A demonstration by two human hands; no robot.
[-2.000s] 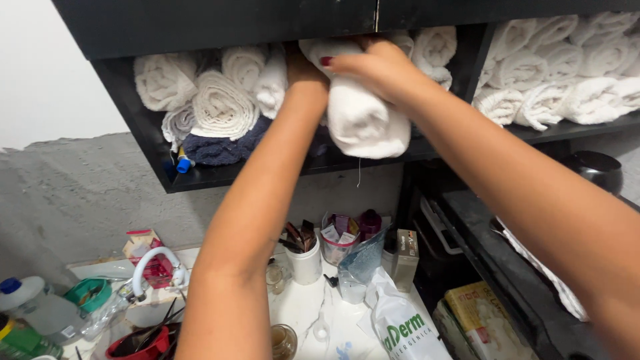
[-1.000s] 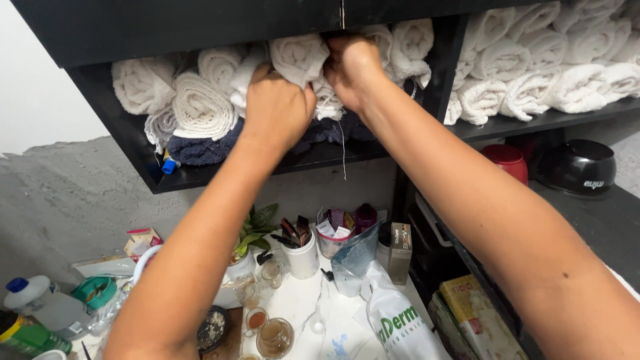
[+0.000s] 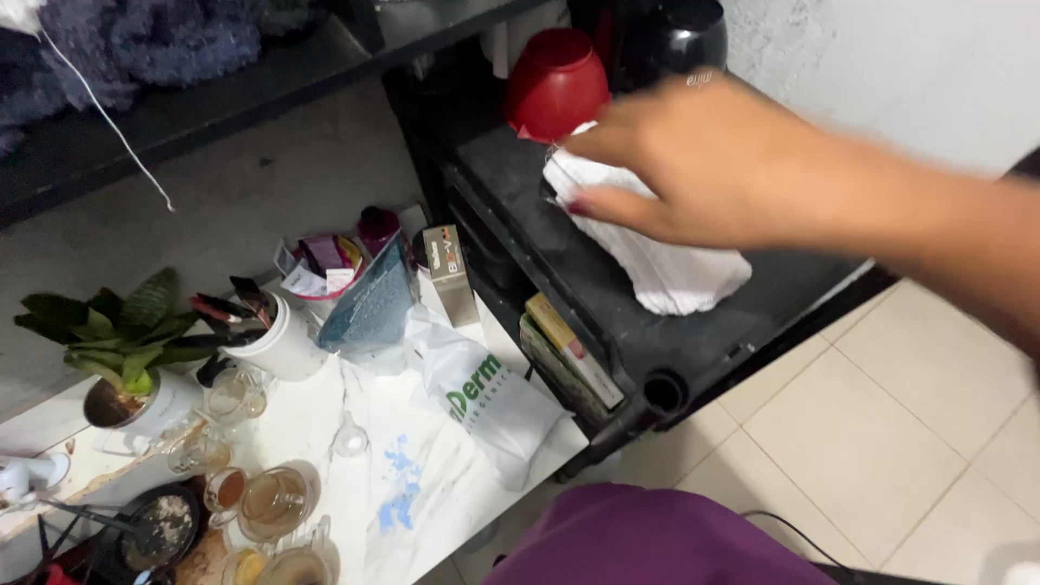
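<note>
My right hand, blurred, reaches in from the right over a black cart top. Beneath its fingers and thumb lies a folded white towel, spread lengthwise on the cart; whether the fingers grip it cannot be told. Just beyond the fingertips stands a red bowl, upside down. My left hand is out of view. At the upper left, dark blue towels rest on a black shelf, and a loose white thread hangs in front of it.
A marble-patterned table holds a potted plant, a white tub, glass cups, a small box and a white plastic bag. A black bowl sits behind the red one. Tiled floor lies at the right.
Both hands were among the rolled towels on the shelf; my right hand is now over the cart and my left has left the view. The view has swung down and right.
</note>
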